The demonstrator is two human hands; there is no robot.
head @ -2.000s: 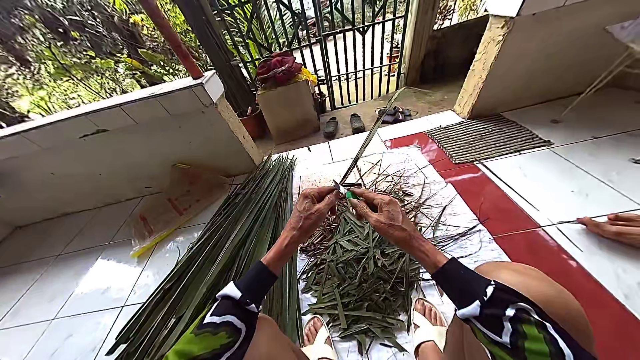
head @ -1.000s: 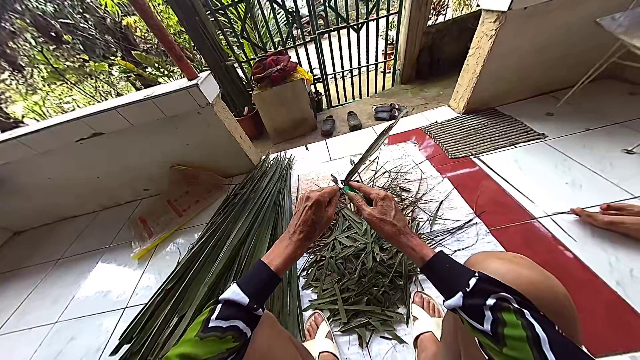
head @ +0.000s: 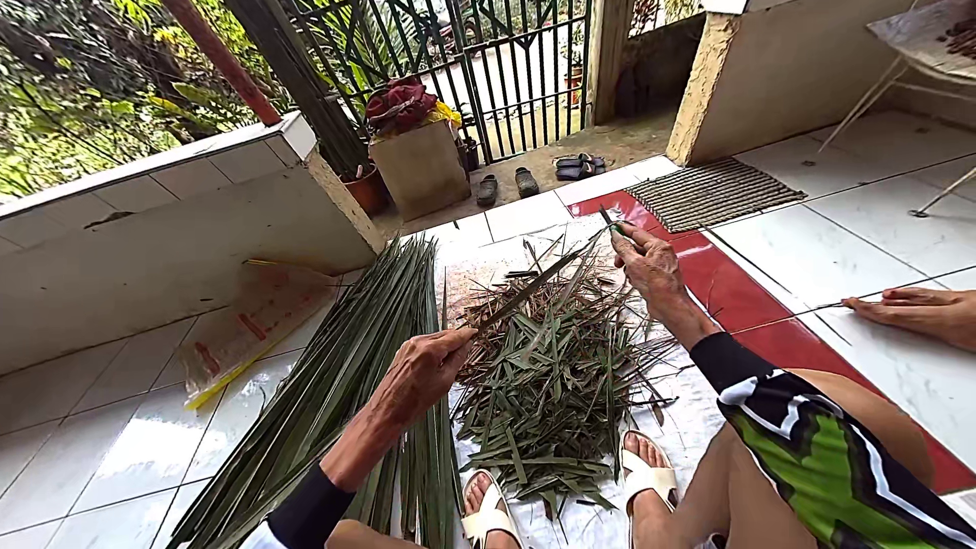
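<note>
Between my hands a long narrow green leaf strip (head: 530, 288) is stretched at a slant. My left hand (head: 423, 370) pinches its lower end above the bundle of long green leaves (head: 343, 381). My right hand (head: 648, 263), higher and to the right, is closed around a small knife (head: 606, 216) with a dark blade tip and a bit of green at its handle; the strip's upper end meets it there. Below lies a heap of short leaf cuttings (head: 541, 374) on a white sheet (head: 686, 404), between my sandalled feet.
A clear plastic bag (head: 252, 324) with a yellow edge lies at left by the low wall (head: 175, 236). A ribbed mat (head: 713, 192) is at upper right. Another person's foot (head: 919, 313) rests on the tiles at right. Footwear (head: 526, 181) stands near the metal gate (head: 526, 84).
My hands were close together over the heap; now they are far apart, the left lower and toward me, the right up and to the right, with the strip stretched between them.
</note>
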